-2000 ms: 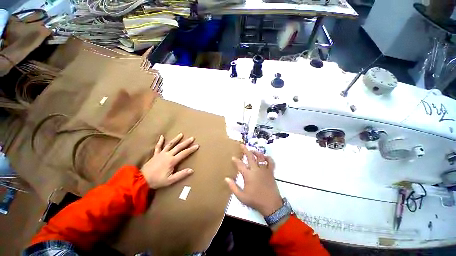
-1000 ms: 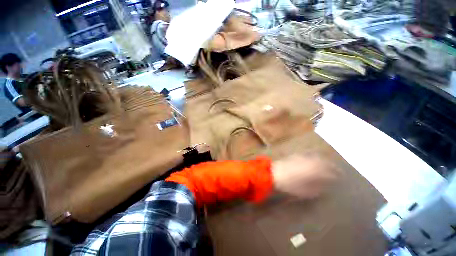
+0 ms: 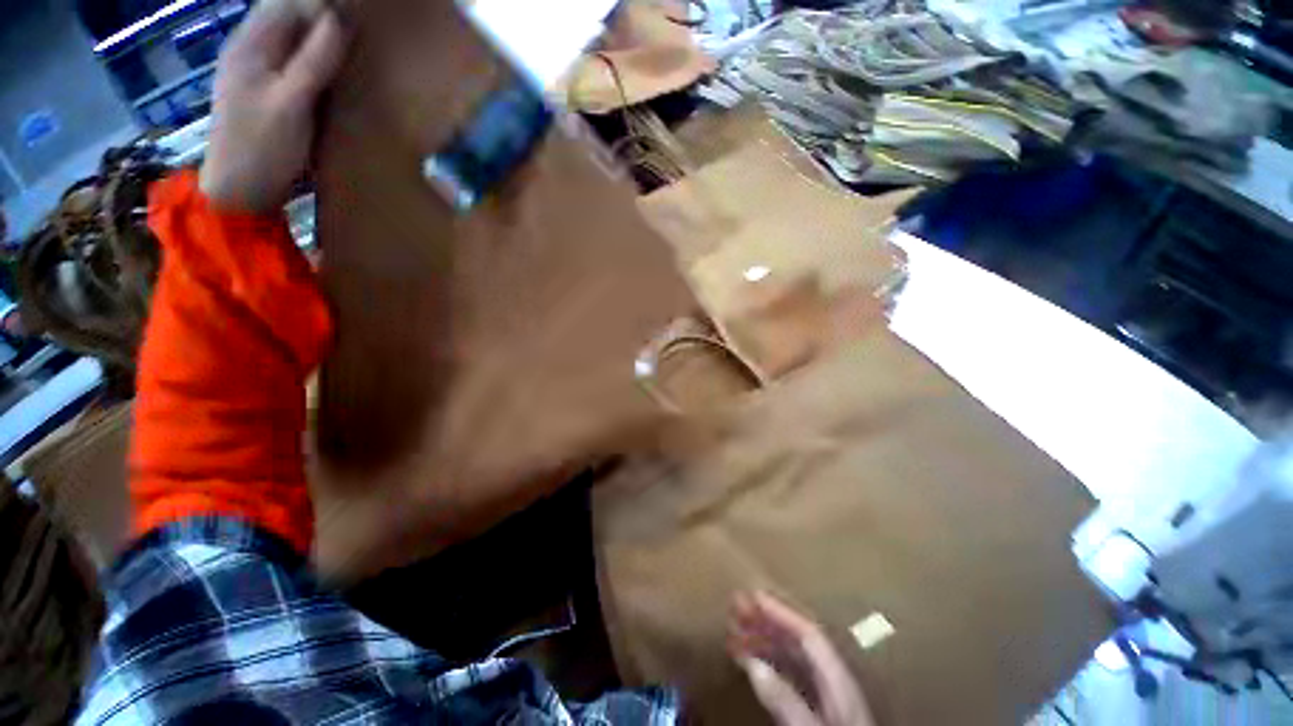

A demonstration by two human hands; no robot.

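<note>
My left hand (image 3: 272,99) is raised at the upper left and grips the top edge of a brown bag panel (image 3: 496,312) with a dark label. The panel hangs across the left and middle of the view, slightly blurred. Another brown bag panel (image 3: 908,482) with a small white label lies flat at the lower right, its right corner by the machine. My right hand (image 3: 797,664) is over this flat panel at the bottom, left of the label, partly cut off and blurred. Its fingers are apart and it holds nothing visible.
A stack of brown work pieces (image 3: 794,213) with a curved bag handle (image 3: 695,348) lies behind the flat panel. Bundled cut pieces (image 3: 964,135) are at the back. The blurred sewing machine (image 3: 1227,582) is at the right edge, on the white table (image 3: 1014,362).
My left hand has moved left and up and now holds a raised brown panel. My right hand has come back into view at the bottom. The view has turned left from the machine.
</note>
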